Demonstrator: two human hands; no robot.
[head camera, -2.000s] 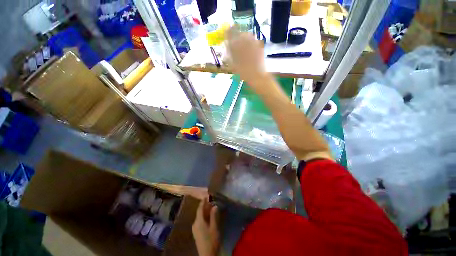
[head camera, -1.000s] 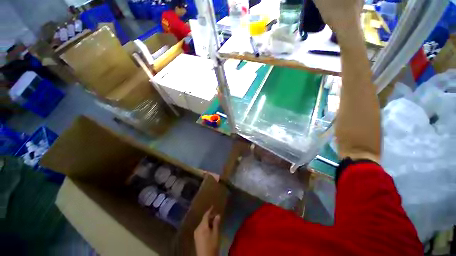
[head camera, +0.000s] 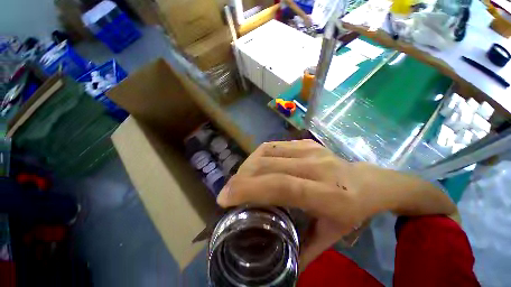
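Observation:
A clear round jar or cup (head camera: 253, 249) with a shiny rim and dark centre is close to the camera at the bottom middle. My right hand (head camera: 297, 182) reaches in from the right and its fingers curl around the jar's far side. Skin just right of the jar (head camera: 320, 241) seems to be my left hand, mostly hidden; its grip cannot be told. An open brown carton (head camera: 154, 179) stands left of the hands, flaps up. Several pale round tops (head camera: 210, 160) show inside it.
A green-topped bench (head camera: 386, 95) with a metal frame is at the right. Its shelf holds a black pen (head camera: 484, 71) and black tape roll (head camera: 498, 54). Blue crates (head camera: 115, 28) and wrapped cartons (head camera: 193, 22) stand behind; dark green sheeting (head camera: 67, 126) lies left.
My right hand has come down from the shelf to the jar, which is newly in view. The black cylinder beside the tape is gone from there. The view has swung left and down.

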